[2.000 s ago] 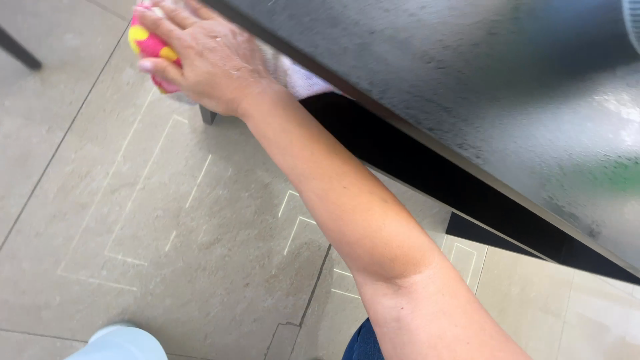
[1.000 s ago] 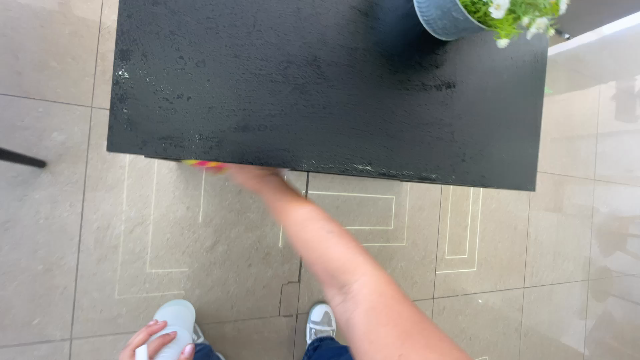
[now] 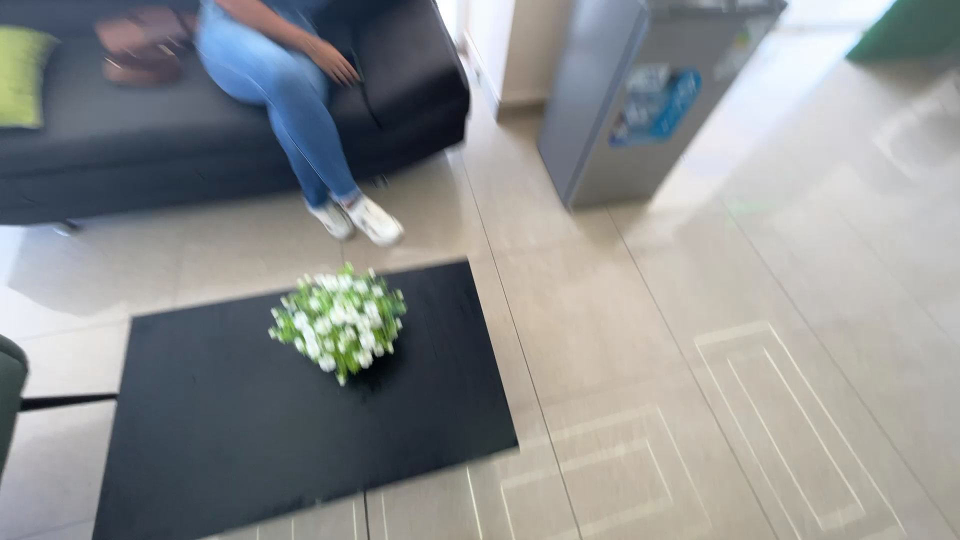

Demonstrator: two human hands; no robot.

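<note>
Neither my left hand nor my right hand shows in the head view now. A black rectangular table (image 3: 247,427) fills the lower left, its near left corner cut off by the frame's bottom edge. On its far half stands a bunch of white flowers with green leaves (image 3: 341,322), which hides its pot. The picture is blurred, so details on the tabletop cannot be told.
Behind the table a person in jeans (image 3: 300,105) sits on a dark sofa (image 3: 135,180), near a brown bag (image 3: 142,45) and a green cushion (image 3: 21,79). A grey refrigerator (image 3: 622,97) stands on the tiled floor. A dark green chair edge (image 3: 9,397) juts in at left.
The view has swung up and away from the table's near edge. My right arm, stretched along that edge with a pink and yellow cloth, and my left hand at a whitish object have left the view.
</note>
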